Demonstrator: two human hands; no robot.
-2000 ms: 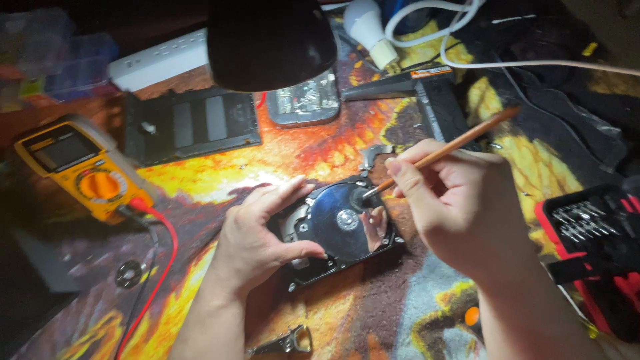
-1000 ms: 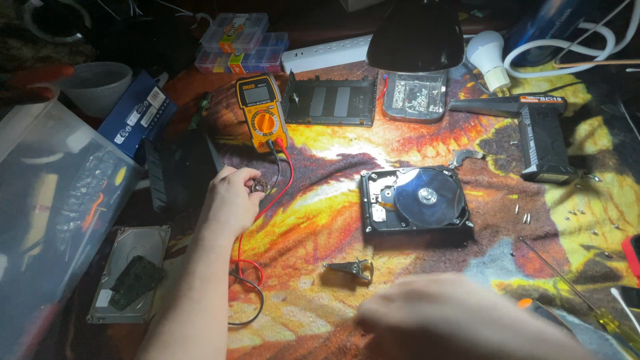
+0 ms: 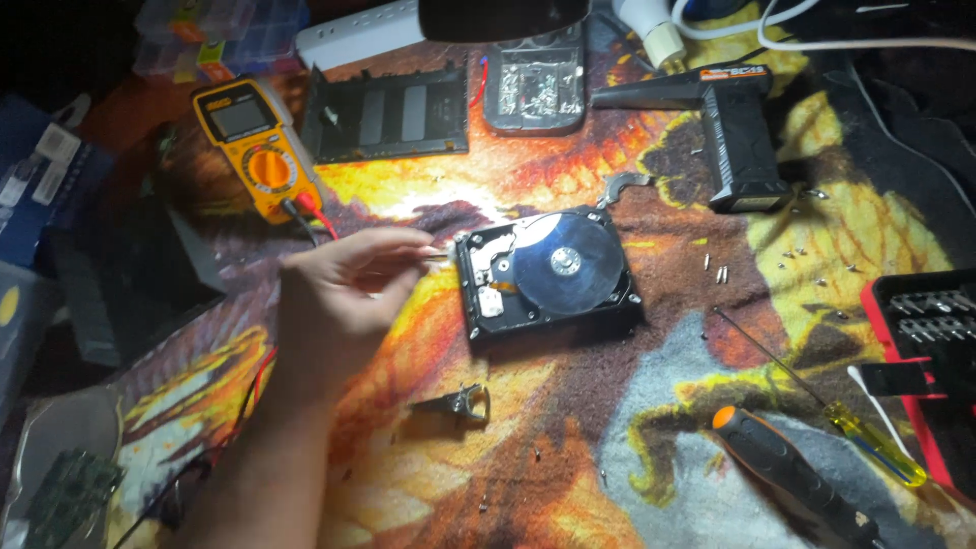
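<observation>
An uncovered hard disk drive (image 3: 488, 320) lies on the patterned cloth, its shiny platter (image 3: 560, 282) facing up. At its left edge is my left hand (image 3: 366, 278), thumb and fingers pinched on a small metal piece (image 3: 438, 257) too blurred to name. My right hand is out of the frame. Below the drive lies an actuator arm assembly (image 3: 461, 402), and a curved metal bracket (image 3: 627, 183) rests by its upper right corner. An orange multimeter (image 3: 267, 156) lies beyond my left hand.
At right lie a dark-handled screwdriver (image 3: 793, 473), a yellow-handled screwdriver (image 3: 873, 446), a cotton swab (image 3: 877, 404), a red and black bit case (image 3: 884, 320) and loose screws. A lamp head (image 3: 503, 19) hangs over a screw tray (image 3: 534, 91). A circuit board (image 3: 72, 488) lies lower left.
My left hand has moved from beside the multimeter leads to the drive's left edge. My right hand, holding a wooden-handled tool over the platter two seconds ago, has left the view.
</observation>
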